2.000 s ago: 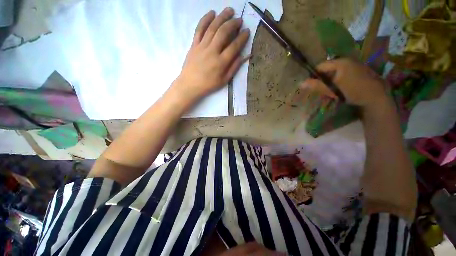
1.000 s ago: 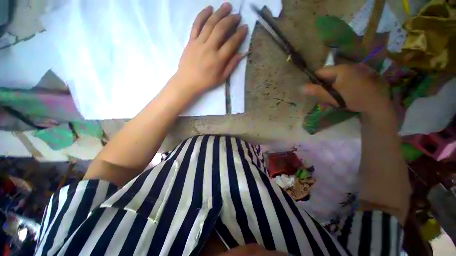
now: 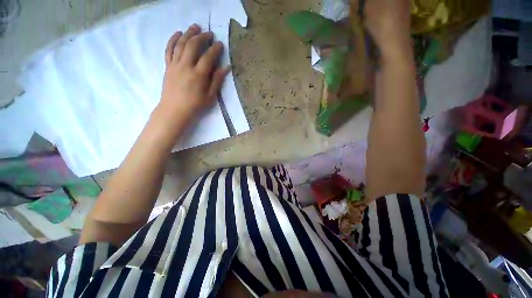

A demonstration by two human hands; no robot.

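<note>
A large white sheet (image 3: pixel 111 87) lies on the worktable. My left hand (image 3: pixel 191 75) rests flat on it near its right side, fingers spread, gripping nothing. A dark slit runs from below my hand to the sheet's near edge, with a narrow white strip (image 3: pixel 235 110) to its right. A short dark line shows beyond my fingertips. My right hand (image 3: pixel 386 26) is at the top right, blurred and cut off by the frame's edge, over the scraps. Something dark shows beside its fingers; I cannot tell whether it holds it. The shears cannot be made out clearly.
Green patterned scraps (image 3: pixel 333 75) lie between the sheet and my right forearm. Shiny gold fabric (image 3: pixel 449 16) is at the upper right. More patterned scraps (image 3: pixel 51 205) lie at the left. Below the table are a red container (image 3: pixel 331 185) and a pink crate-like object (image 3: pixel 490 116).
My right hand has moved up and away from the sheet, toward the scraps, and the shears it held no longer show clearly. The view has shifted right. My left hand stays on the sheet.
</note>
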